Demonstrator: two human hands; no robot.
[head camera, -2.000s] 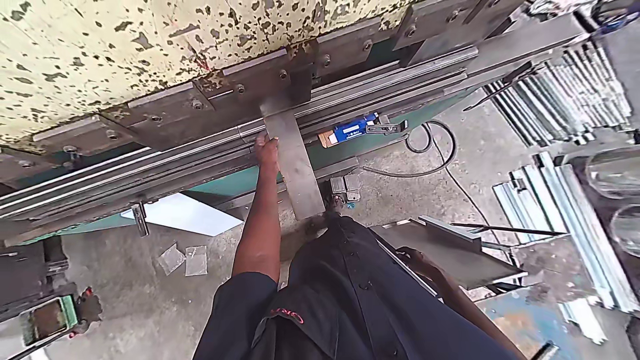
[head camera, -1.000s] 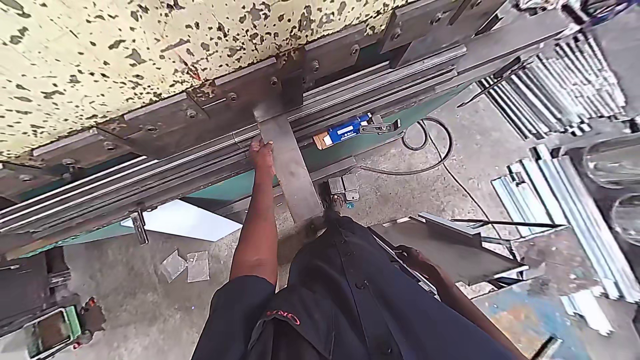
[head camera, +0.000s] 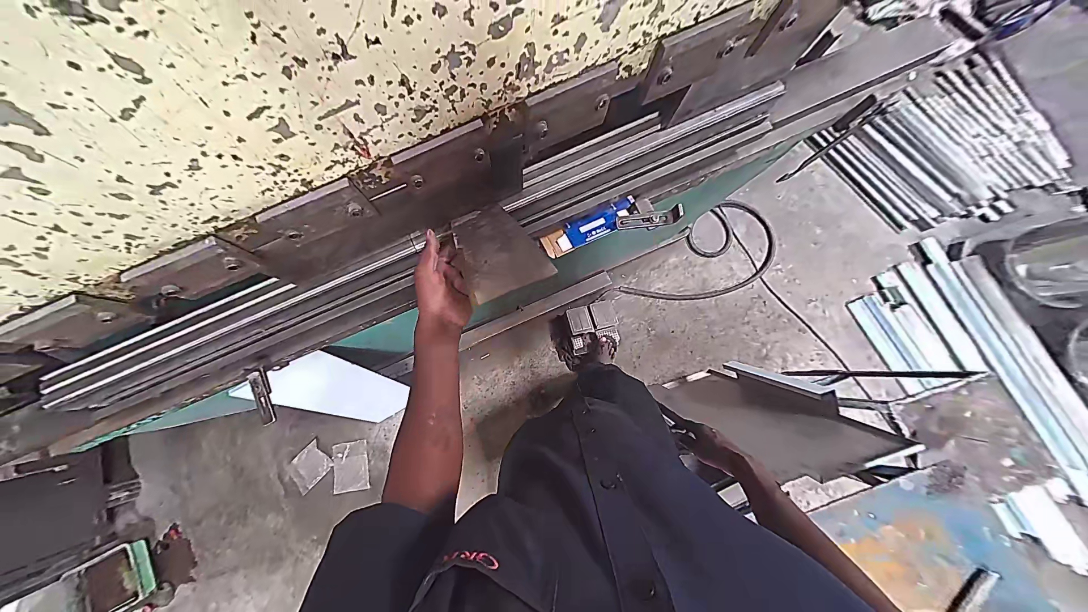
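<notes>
A press brake with a worn, cream-painted ram and bolted steel clamps (head camera: 416, 181) spans the upper view. Flat sheet metal (head camera: 501, 255) lies at its long die (head camera: 340, 293), its near end tilted up. My left hand (head camera: 442, 285) is raised at the left edge of the sheet, fingers apart; whether it touches the metal is unclear. Low on the right, my right hand (head camera: 705, 444) is at the edge of a dark sheet-metal panel (head camera: 782, 416), its fingers partly hidden. My foot is at a foot pedal (head camera: 592, 323) on the floor.
A blue box (head camera: 595, 224) and a metal bracket (head camera: 650, 218) lie right of the sheet. A cable (head camera: 769, 246) loops on the floor. Metal strips (head camera: 952, 144) and long profiles (head camera: 1003, 340) are stacked at right. A white sheet (head camera: 340, 387) and two small clear packets (head camera: 350, 466) are at left.
The sheet metal earlier reached down towards my body; now its visible face is much shorter and ends near the die. My left hand has opened beside it.
</notes>
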